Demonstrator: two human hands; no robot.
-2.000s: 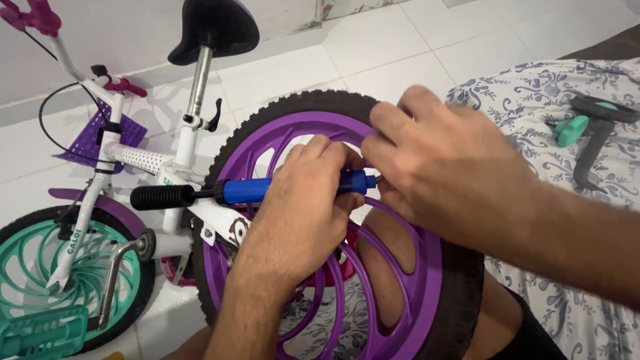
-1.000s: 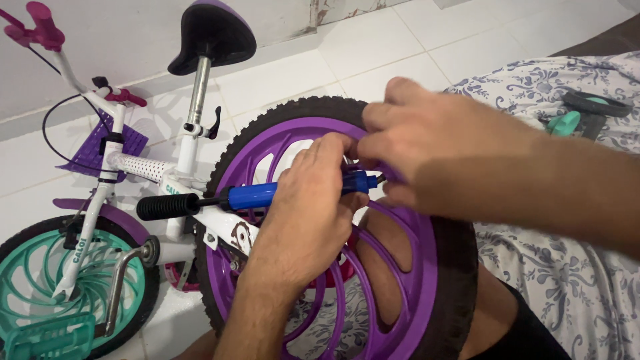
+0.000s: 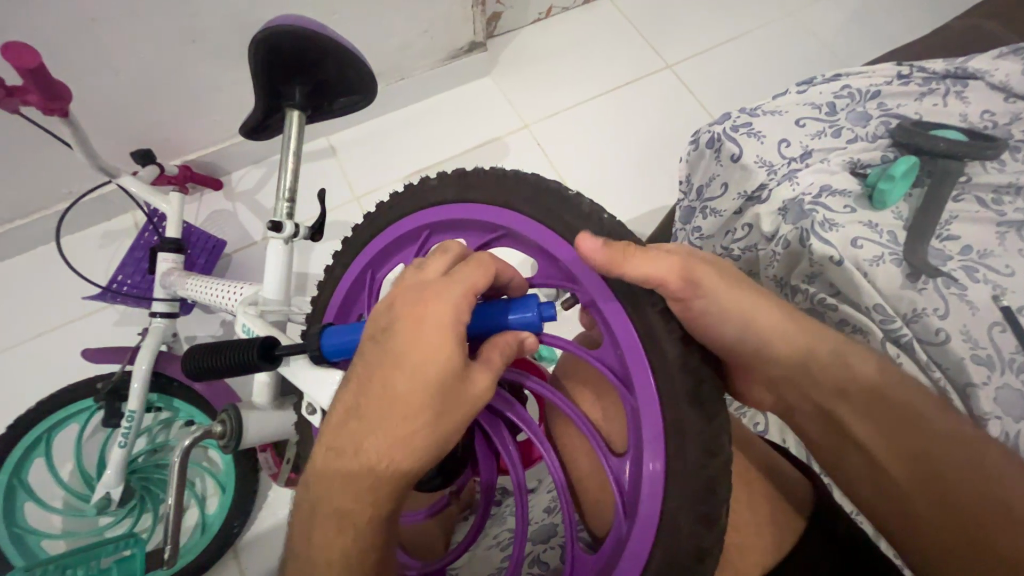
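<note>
My left hand (image 3: 436, 344) is wrapped around the barrel of a blue hand pump (image 3: 512, 317), which lies across the upper part of a purple bicycle wheel (image 3: 640, 480). The pump's black ribbed handle (image 3: 232, 359) points left. Just right of the pump's tip, and apart from it, a dark valve stem (image 3: 570, 302) shows at the rim. My right hand (image 3: 680, 280) rests on the black knobby tire (image 3: 696, 448), thumb over the tread near the rim, other fingers mostly hidden behind the wheel.
The white bicycle frame (image 3: 276, 280) leans at the left, with a black saddle (image 3: 312, 72), a teal front wheel (image 3: 40, 472), a purple basket (image 3: 144, 268) and a metal crank (image 3: 174, 496). On patterned fabric (image 3: 808, 200) at right lie a teal knob-like part (image 3: 892, 182) and a black strap-like part (image 3: 932, 216).
My right hand has moved from the pump's tip to the tire, to the right. The pump's tip and the valve stem now show in plain view. My left hand still holds the pump.
</note>
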